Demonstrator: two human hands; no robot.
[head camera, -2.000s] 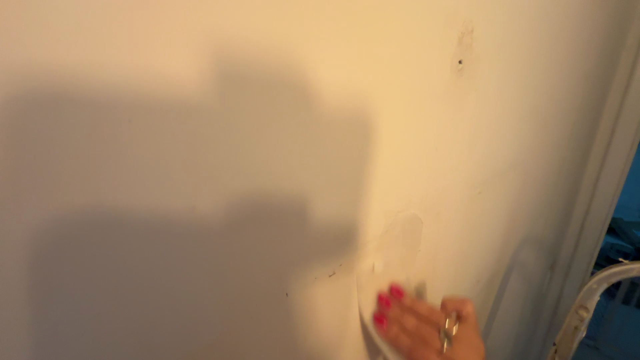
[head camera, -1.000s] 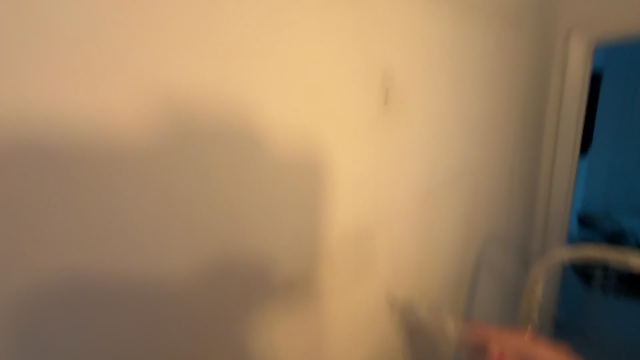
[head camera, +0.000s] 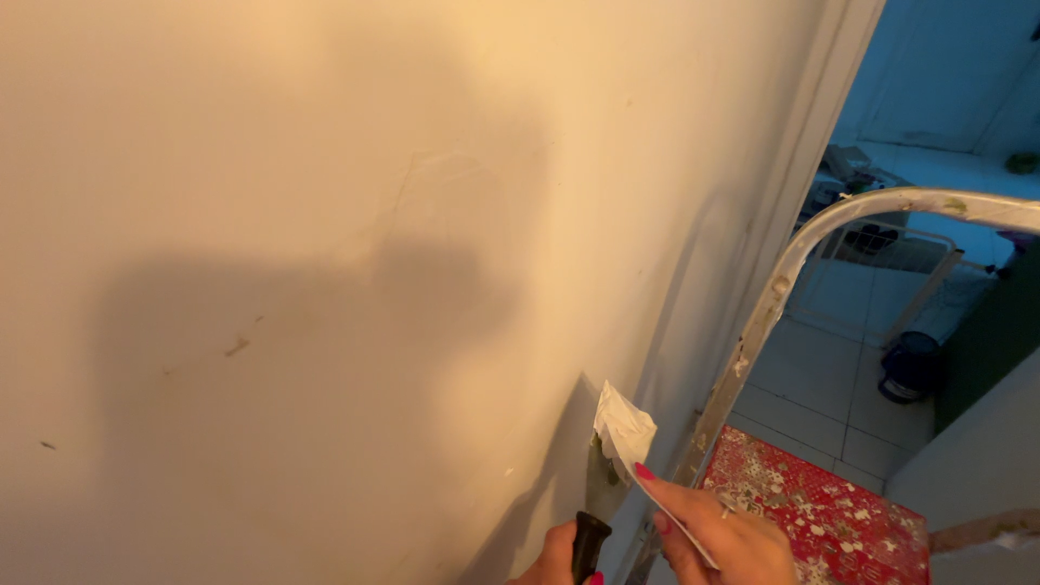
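Note:
At the bottom, my left hand (head camera: 554, 559) grips the black handle (head camera: 588, 544) of a putty knife, whose metal blade (head camera: 602, 483) points up beside the wall. Between its thumb and fingers my right hand (head camera: 727, 532) holds a thin, flat, pale scraper (head camera: 678, 528) edge-on. White filler paste (head camera: 626, 426) sits in a lump where the scraper's upper end meets the putty knife's blade. The cream wall (head camera: 325, 455) bears several small dark marks and a faint patch outline. Much of my left hand is cut off by the frame's lower edge.
On the right stands a stepladder with a curved metal rail (head camera: 764, 325) and a paint-spattered red platform (head camera: 821, 512). Behind it a door frame (head camera: 800, 122) opens onto a tiled floor (head camera: 804, 406) with a white rack (head camera: 869, 268) and a dark round container (head camera: 910, 366).
The right hand was at the wall two seconds ago and is now away from its surface, beside the putty knife. My left hand has come into view. The view has shifted toward the ladder.

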